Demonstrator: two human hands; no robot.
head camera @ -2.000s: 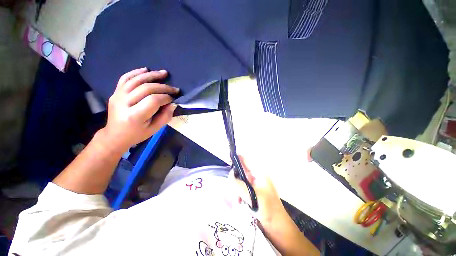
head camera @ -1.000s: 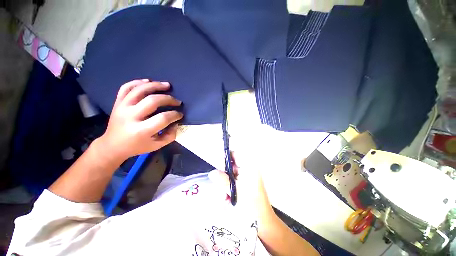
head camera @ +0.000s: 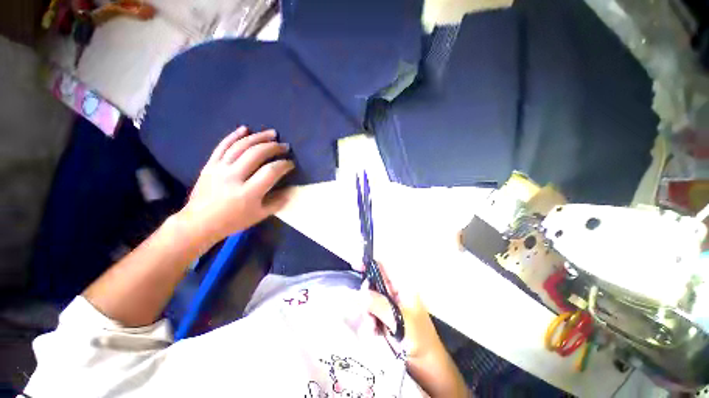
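Dark navy fabric panels lie across the table, with a stepped stack at the right of a notch-like gap. My left hand lies with fingers spread on the lower edge of the left panel; whether it pinches the cloth is hidden. My right hand holds black-handled scissors near my body. The blades point up toward the gap over the white table, apart from the cloth, and look nearly closed.
The cream sewing machine head is at the right. Red and yellow-orange scissors handles lie below it. The white table shows between fabric and machine. A blue bar is below the left forearm. Clear plastic is at the upper right.
The scissors have moved away from the left panel's cut edge, and the right hand has shifted slightly right. The panels at the gap have shifted left in view, and the stack's pale lines show less.
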